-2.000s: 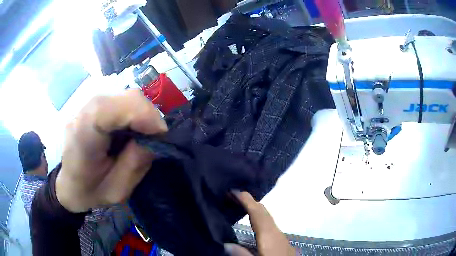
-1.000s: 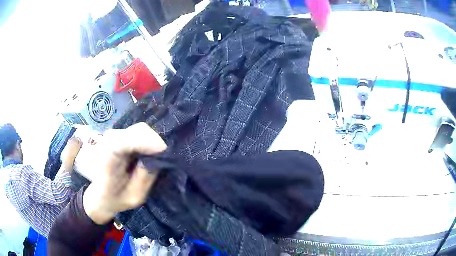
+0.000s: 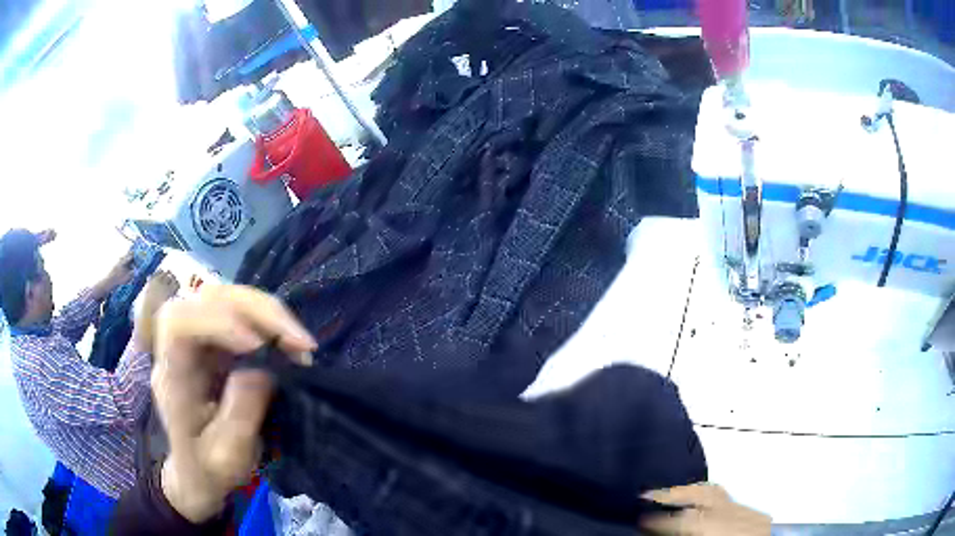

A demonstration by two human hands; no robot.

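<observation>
My left hand (image 3: 225,387) pinches one end of a black cloth piece (image 3: 586,434) between thumb and fingers, at the lower left. My right hand (image 3: 712,513), cut off by the bottom edge, has its fingers on the cloth's lower right edge. The plain black cloth has a rounded end lying over the white table and is stretched between my hands. It looks joined to darker cloth below, which is blurred. The dark checked garment (image 3: 524,199) lies heaped behind, left of the sewing machine head (image 3: 848,230). The needle area is free of cloth.
The white table (image 3: 838,461) extends under the machine. A red container (image 3: 304,157) and a grey box with a round vent (image 3: 222,213) stand at the back left. A person (image 3: 68,387) in a striped shirt works at the left. Blue bins (image 3: 79,503) are at the lower left.
The black cloth was bunched between my hands, then spread out rightward with its rounded end showing. My right hand was out of sight one second ago and now shows at the cloth's lower right.
</observation>
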